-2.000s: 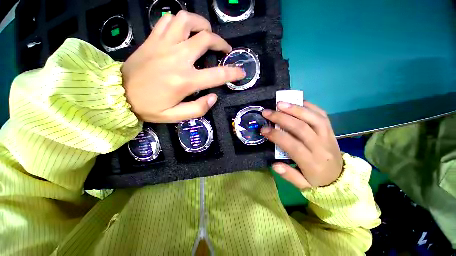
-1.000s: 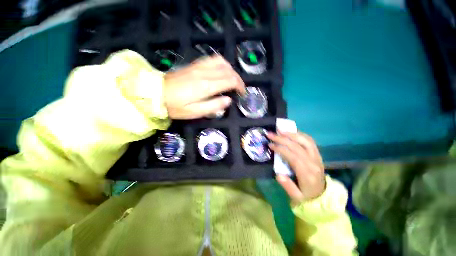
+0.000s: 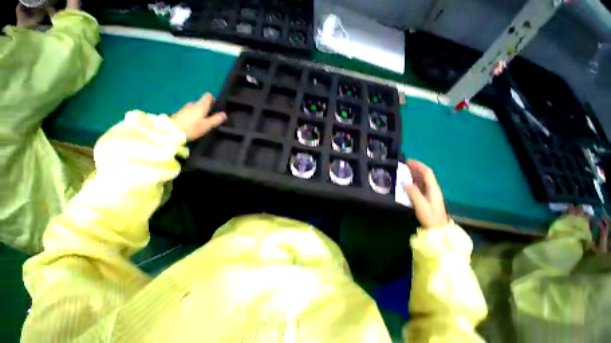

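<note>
A black foam tray (image 3: 268, 169) with square pockets lies in front of me, its near edge over the bench's front edge. Strapless smartwatches fill pockets in its right part. The near row holds three with pale, shiny faces, one of them a watch at the near right (image 3: 380, 179). Several farther watches show small green blocks. Left pockets are mostly empty; one at the far left holds a small pale item. My left hand (image 3: 199, 118) holds the tray's left edge. My right hand (image 3: 427, 192) holds the right edge beside a white paper label (image 3: 402, 183); some fingertips are hidden.
Another foam tray (image 3: 249, 32) and a white sheet or tray (image 3: 362, 41) lie along the far side. A pale metal bar (image 3: 504, 50) slants at the upper right. More trays (image 3: 546, 151) lie right. People in yellow smocks sit at left (image 3: 43, 100) and right (image 3: 546, 275).
My left hand has left the watch at the tray's right side and moved to its left edge. My right hand stays by the label. The view has widened, and the tray appears smaller and slanted.
</note>
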